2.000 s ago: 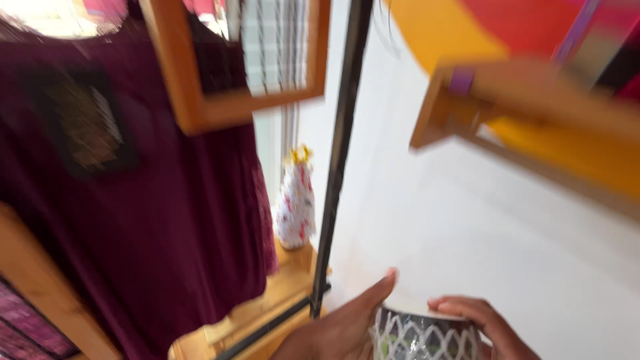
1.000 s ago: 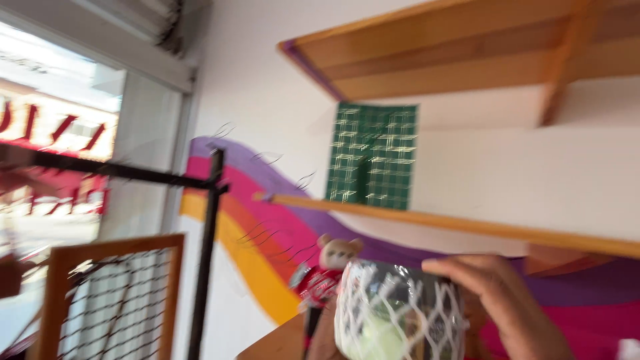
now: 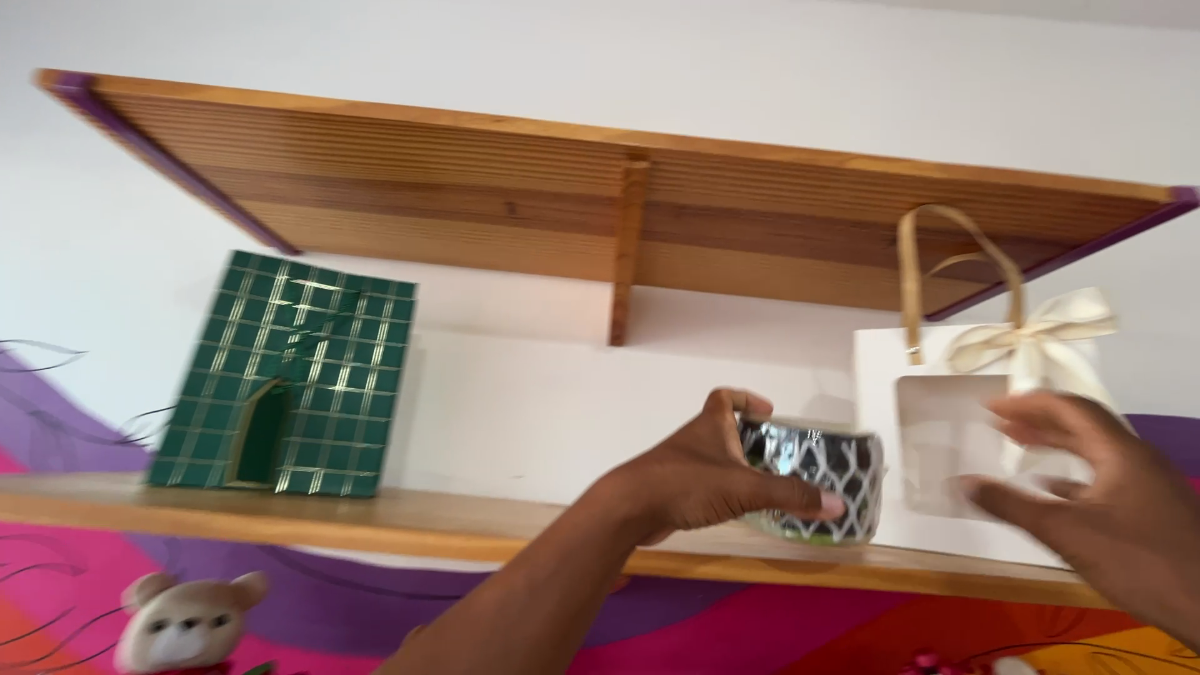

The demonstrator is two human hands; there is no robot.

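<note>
My left hand (image 3: pixel 712 478) grips a dark round container (image 3: pixel 834 483) wrapped in clear film and white netting, its thumb across the front. The container is at the front of a wooden shelf (image 3: pixel 469 530), right of the middle; whether it rests on the wood I cannot tell. My right hand (image 3: pixel 1078 497), blurred, is apart from the container with its fingers spread and nothing held. Behind that hand a white gift bag (image 3: pixel 877 394) with a window, tan handles and a cream ribbon bow (image 3: pixel 1022 337) stands on the shelf.
A green plaid gift bag (image 3: pixel 328 403) stands at the shelf's left. Overhead runs a second wooden shelf (image 3: pixel 422 178) with a central bracket (image 3: pixel 626 253). Below left is a plush bear (image 3: pixel 183 623), before a wall painted in coloured waves (image 3: pixel 712 623).
The view has swung from the clothing rack and window to the shelves. Both hands were around the container at first; now my right hand is off it and my left hand holds it at the shelf.
</note>
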